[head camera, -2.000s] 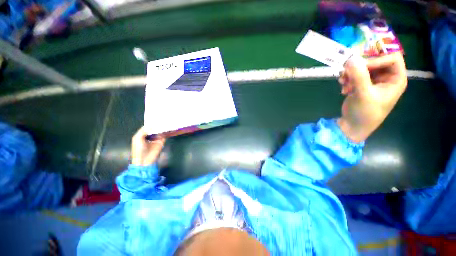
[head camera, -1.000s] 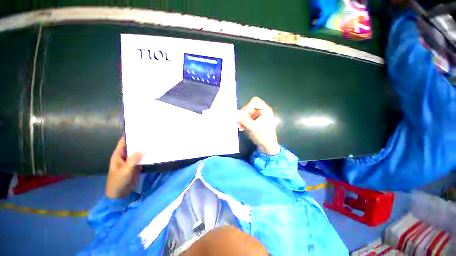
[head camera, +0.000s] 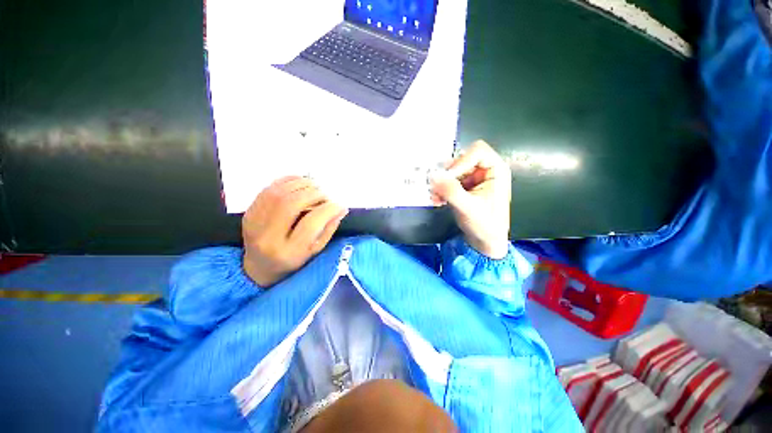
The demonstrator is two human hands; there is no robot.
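The retail box (head camera: 279, 110) lies with its white face up on the dark green worktop (head camera: 584, 101), its upper part cut off by the picture's top edge. The face shows a dark device with a keyboard. My left hand (head camera: 289, 228) lies at the box's lower edge, left of the middle, fingers bent over the white face. My right hand (head camera: 481, 196) is at the lower right corner, thumb and forefinger pinched together over small faint print. A label is hard to tell from the white face, so what the right fingertips hold is not clear.
Another person's blue sleeve (head camera: 736, 194) reaches in at the right. The pale side rail (head camera: 647, 24) shows at the top right. A red stool (head camera: 588, 303) and stacked red-and-white items (head camera: 677, 372) stand on the blue floor at the lower right.
The box appears larger and nearer. My left hand has moved from its lower left corner along the lower edge; my right hand from beside the box onto its lower right corner. The far coloured box is out of view.
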